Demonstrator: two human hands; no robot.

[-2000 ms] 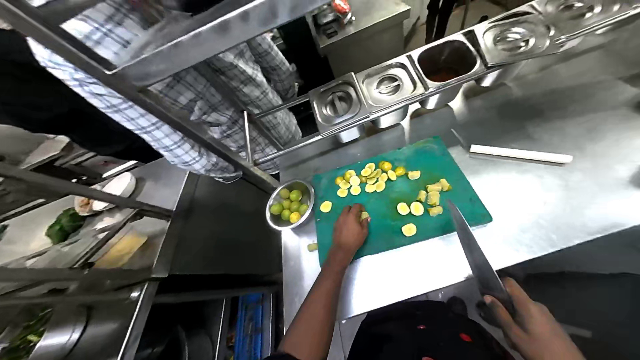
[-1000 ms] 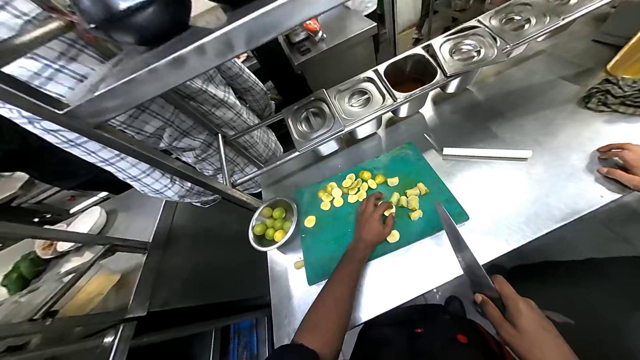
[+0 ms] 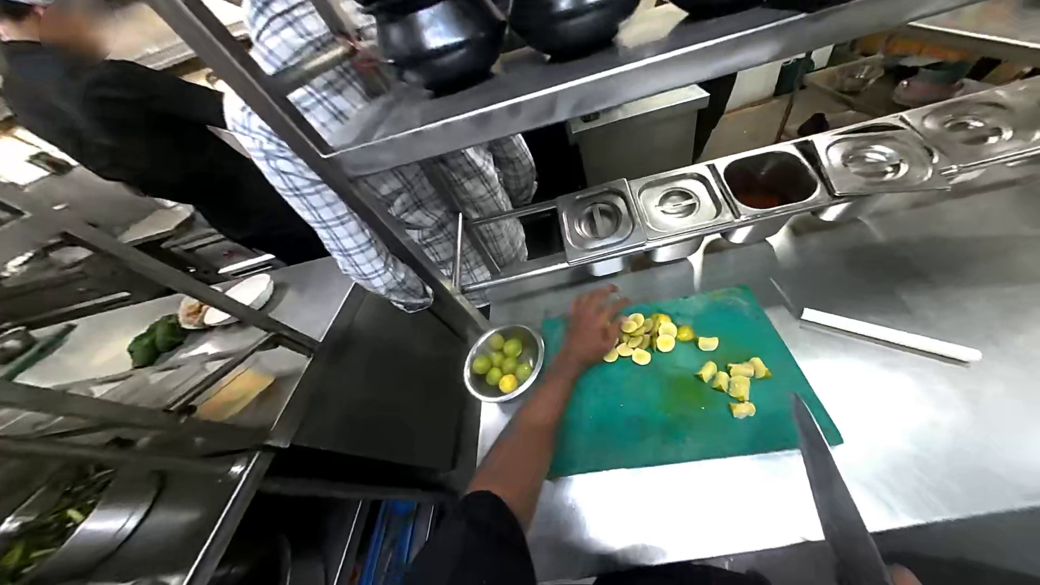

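On a green cutting board (image 3: 634, 431) lies a pile of cut lime pieces (image 3: 641, 356), and my left hand (image 3: 595, 325) is at the pile's left side; its fingertips are partly blurred, so whether they pinch a piece is unclear. Several squeezed-looking lime pieces (image 3: 739, 386) rest farther right on the board. At the bottom right my right hand (image 3: 902, 575), barely in view, is at the handle end of a large knife (image 3: 837, 496), whose tip reaches over the board's right edge. A steel bowl (image 3: 470, 375) of whole limes (image 3: 504, 363) stands left of the board.
Steel pans with lids (image 3: 678, 201) line the counter's far side, one uncovered with dark red contents (image 3: 764, 191). A white-handled tool (image 3: 890, 335) lies on the right. A metal shelf (image 3: 634, 69) with black pots (image 3: 439, 41) overhangs. People stand beyond the frame, one in a checked garment (image 3: 325, 187).
My left hand has moved from the board's middle to the left side of the lime pile. Loose slices that lay apart are now with the pile. The view has shifted.
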